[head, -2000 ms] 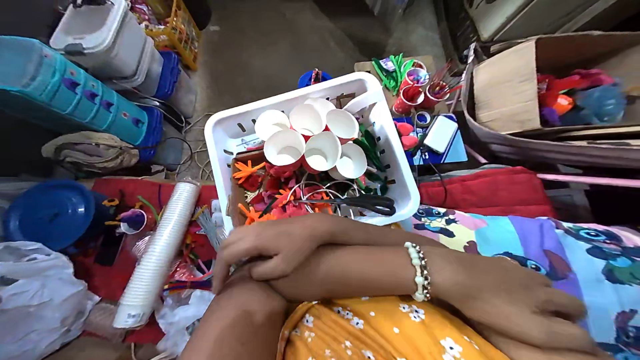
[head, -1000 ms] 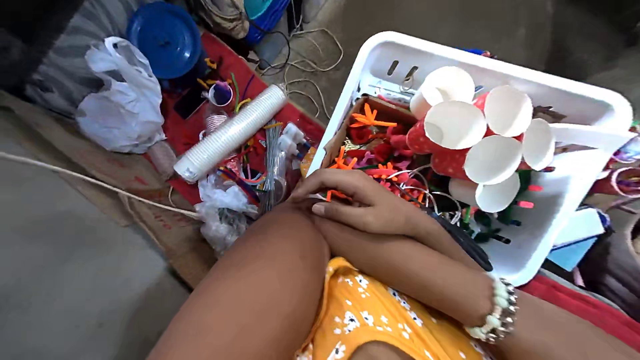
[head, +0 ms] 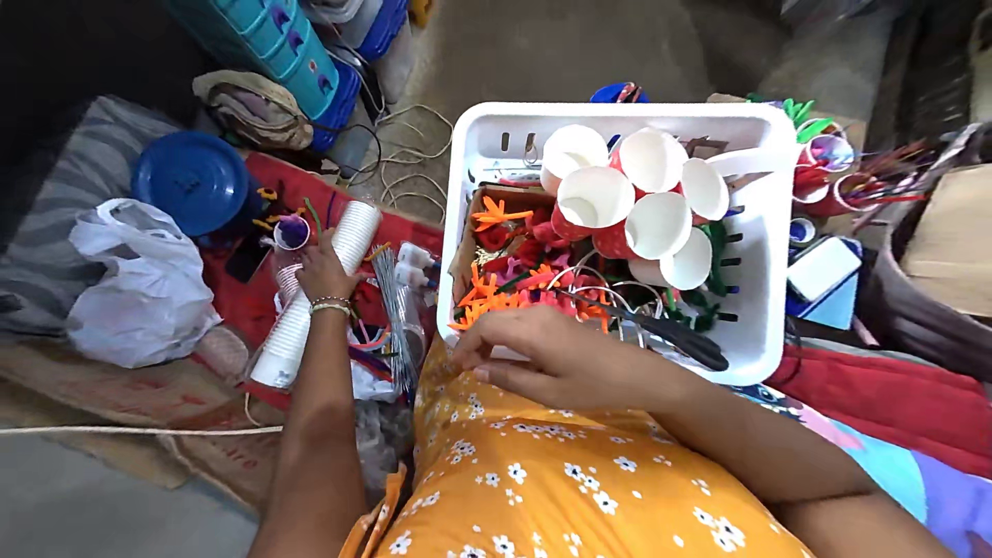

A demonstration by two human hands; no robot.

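My left hand (head: 325, 271) lies over a long sleeve of stacked white cups (head: 288, 341), fingers near its upper part; its grip is partly hidden. My right hand (head: 542, 353) hovers palm down at the near edge of a white plastic basket (head: 775, 310), loosely curled, holding nothing visible. Red-and-white paper cups (head: 595, 198) stand clustered in the basket, beside orange pipe-cleaner shapes (head: 484, 298). Black-handled scissors (head: 682, 337) lie across the contents near my right hand. A small cup with purple fuzzy material (head: 292, 231) is just left of my left hand.
A blue round lid (head: 190, 182) and a white plastic bag (head: 139, 287) are at left. Grey wire stems (head: 395, 318) and small white bottles (head: 415, 267) lie between the sleeve and basket. Cords (head: 411, 155) run across the floor. A cardboard box (head: 953, 232) is at right.
My left arm, crossed over the right one earlier, now reaches out to the left, its hand at the stacked cups. The view has shifted. The basket cups look unchanged.
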